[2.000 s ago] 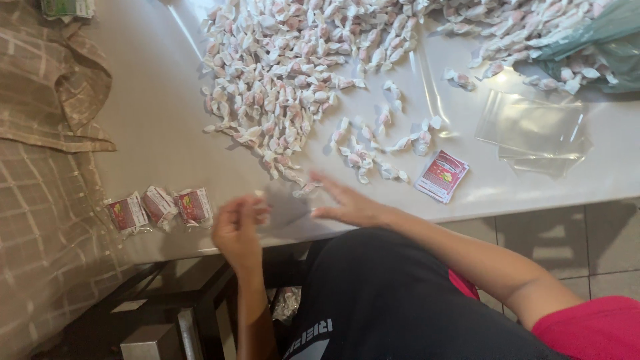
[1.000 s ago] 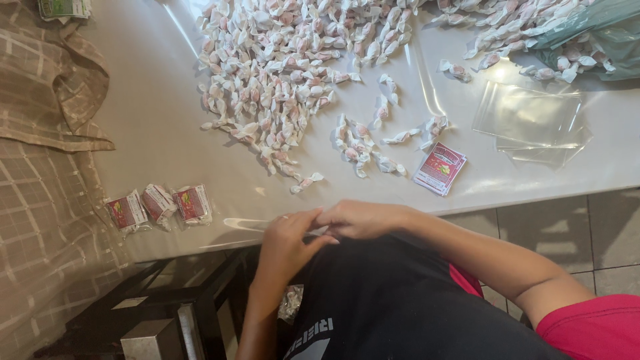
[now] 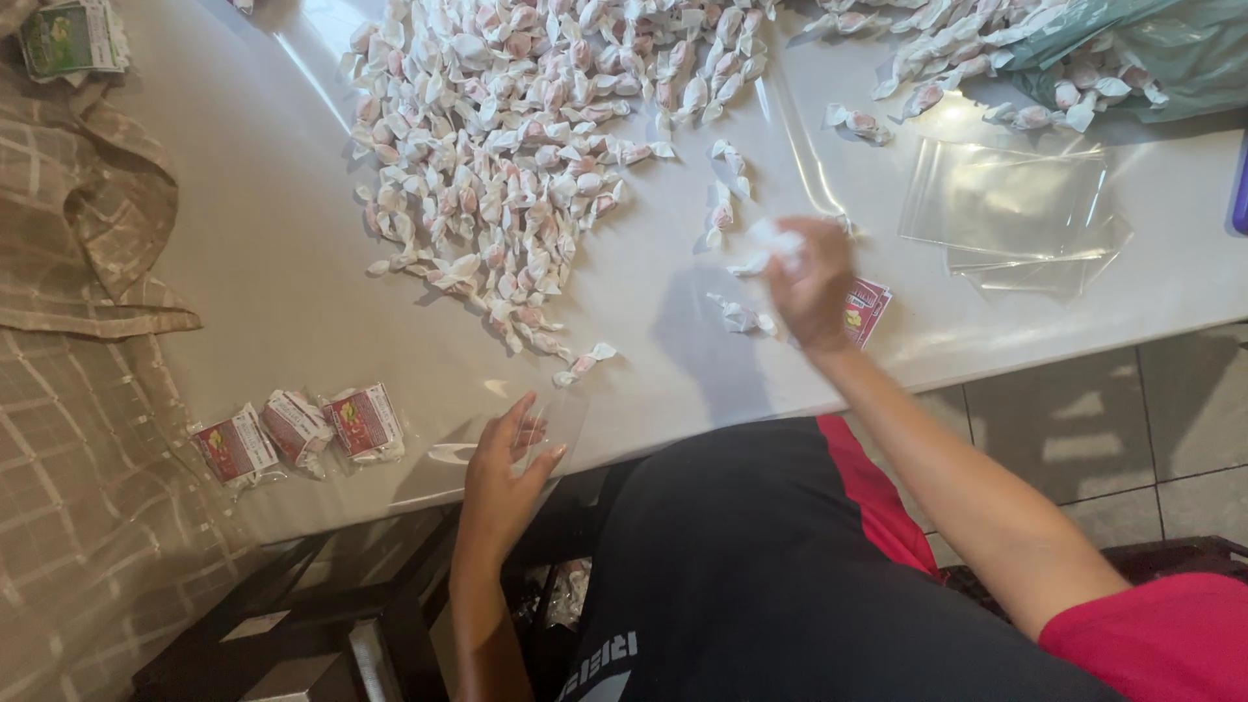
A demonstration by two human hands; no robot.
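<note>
My left hand (image 3: 512, 453) holds a small clear plastic bag (image 3: 564, 424) between thumb and fingers at the table's near edge. My right hand (image 3: 817, 283), blurred, is closed on white-wrapped candies (image 3: 777, 244); how many is unclear. It is above a stack of red printed cards (image 3: 866, 310), partly hiding it. Some loose wrapped candies (image 3: 746, 317) lie just left of that hand. A large heap of wrapped candies (image 3: 507, 146) spreads over the table's middle, with one candy (image 3: 585, 363) just beyond the bag. To the right lie flat clear bags (image 3: 1004, 200).
Three filled packets with red cards (image 3: 363, 424) lie at the table's left near edge, beside a checked curtain (image 3: 88, 468). Green printed packets (image 3: 73, 39) are at the far left. A green plastic bag (image 3: 1170, 58) with more candies lies at the far right. Below is a dark metal frame (image 3: 322, 624).
My hands were together at the table edge a second ago. The right has moved right to the loose candies and closed on some. The left now holds a clear bag over the edge.
</note>
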